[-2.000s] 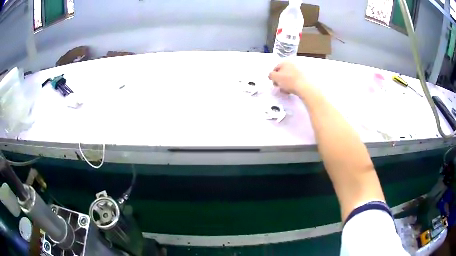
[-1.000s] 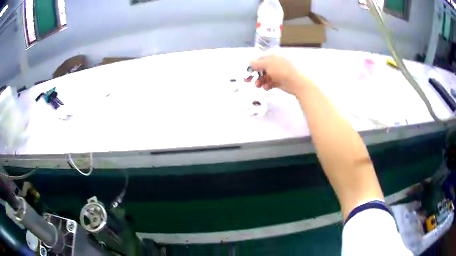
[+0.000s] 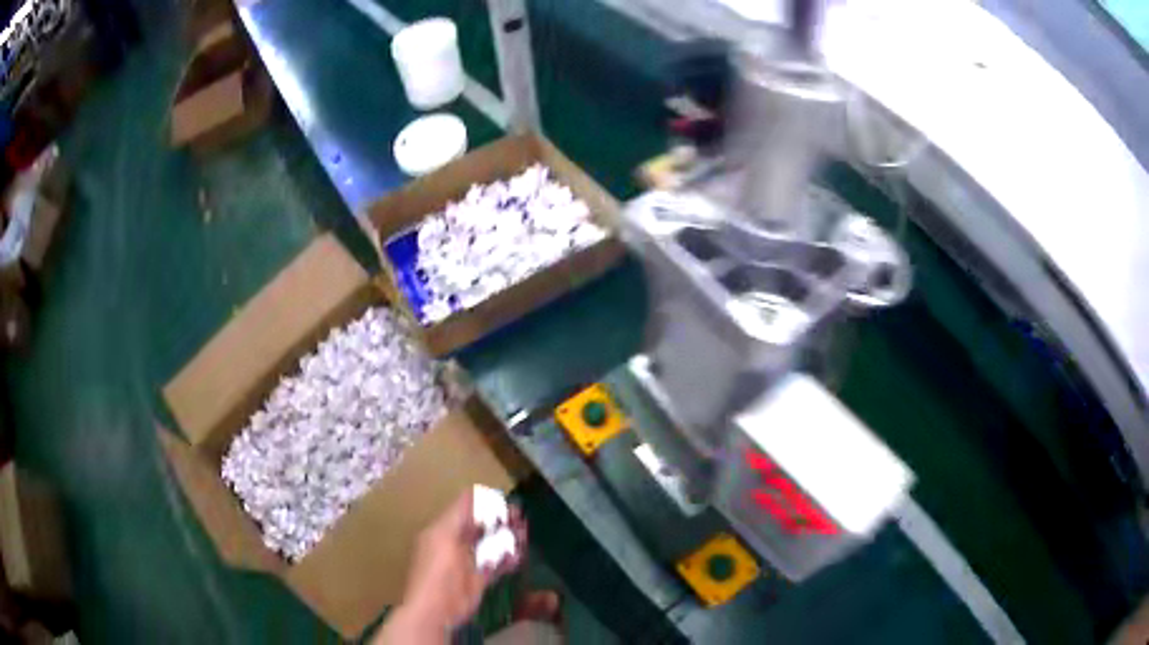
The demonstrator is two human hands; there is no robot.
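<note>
My left hand (image 3: 447, 561) comes in from the bottom edge, its fingers around small white plastic parts (image 3: 494, 529). It is over the near flap of a brown carton (image 3: 359, 561) heaped with small white parts (image 3: 334, 428). A shallower carton (image 3: 504, 309) on the green bench holds more white parts and shows a blue patch inside. A small skin-coloured patch at the bottom right corner may be my right hand or arm (image 3: 1135, 627); its fingers are not visible.
A grey press (image 3: 756, 271) stands to the right, with a white counter box (image 3: 825, 473) showing red digits. Two yellow button boxes (image 3: 590, 417) (image 3: 718, 568) are before it. A white tub (image 3: 428, 63) and lid (image 3: 430, 144) are farther up the bench. Another carton (image 3: 217, 107) stands on the floor.
The view has swung from the white table and bottle to the cartons and press. My right hand has left the table parts; my left hand now shows, holding white parts.
</note>
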